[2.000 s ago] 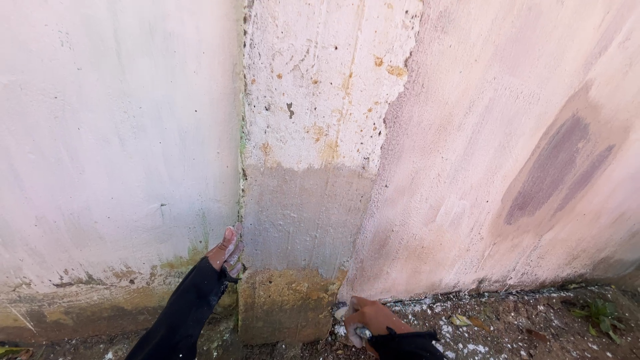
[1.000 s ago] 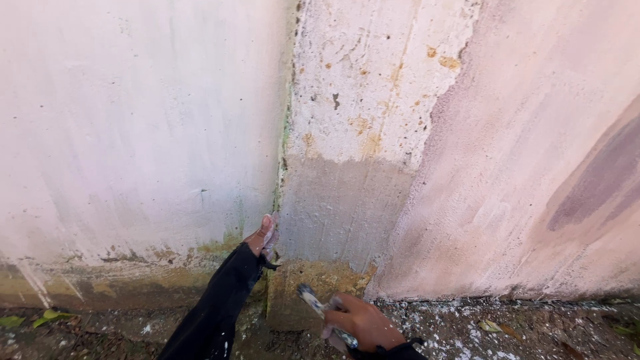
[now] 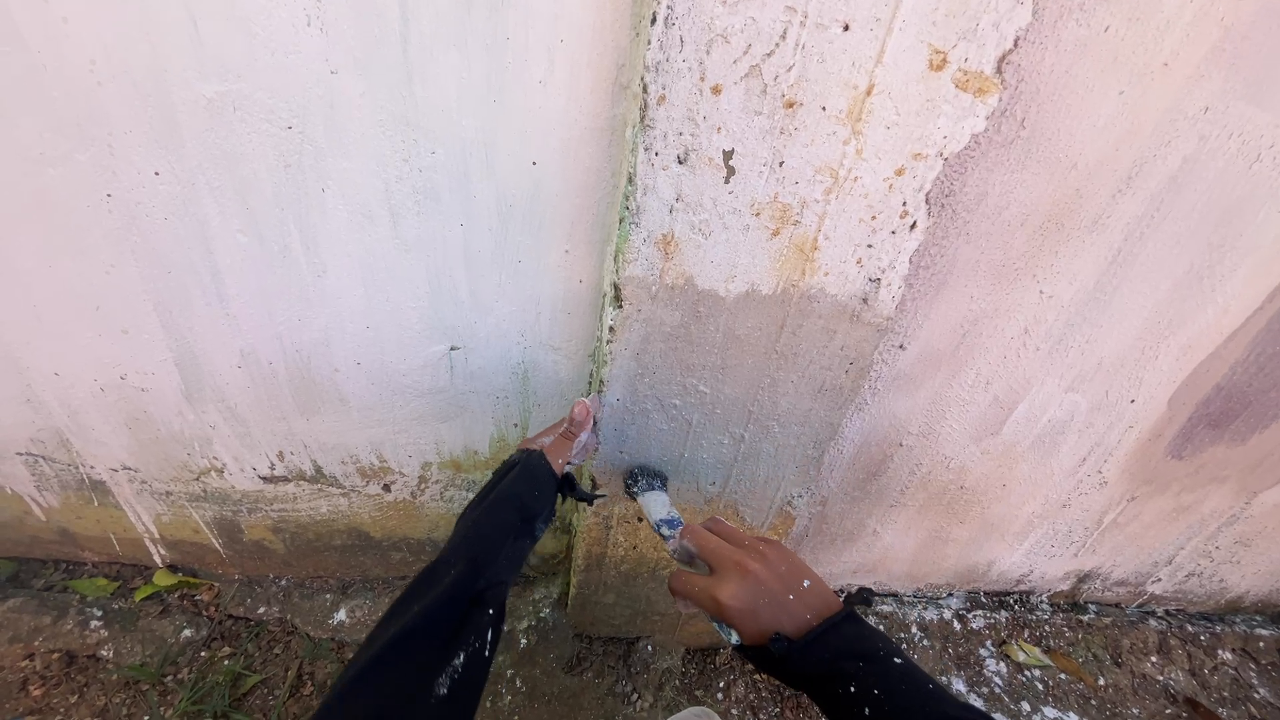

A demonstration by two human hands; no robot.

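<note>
My right hand (image 3: 755, 580) grips a round paintbrush (image 3: 662, 515) with a paint-smeared white and blue handle. Its dark bristles touch the lower part of a wall pilaster (image 3: 740, 390), where grey paint meets the bare yellowish-brown base. My left hand (image 3: 570, 435) is at the pilaster's left edge, thumb up, with white paint on the skin; its fingers are mostly hidden, so whether it holds anything cannot be told. Both arms wear black sleeves with paint spots.
A pale wall panel (image 3: 300, 250) with drips along its bottom lies on the left. A pinkish wall panel (image 3: 1050, 380) with a purple-grey patch lies on the right. Paint-spattered soil (image 3: 1000, 650) and green leaves (image 3: 165, 582) run along the wall's foot.
My right hand has moved up and left from the pilaster's lower right edge, bringing the brush onto its face. My left hand stays by the left edge. The view has shifted left.
</note>
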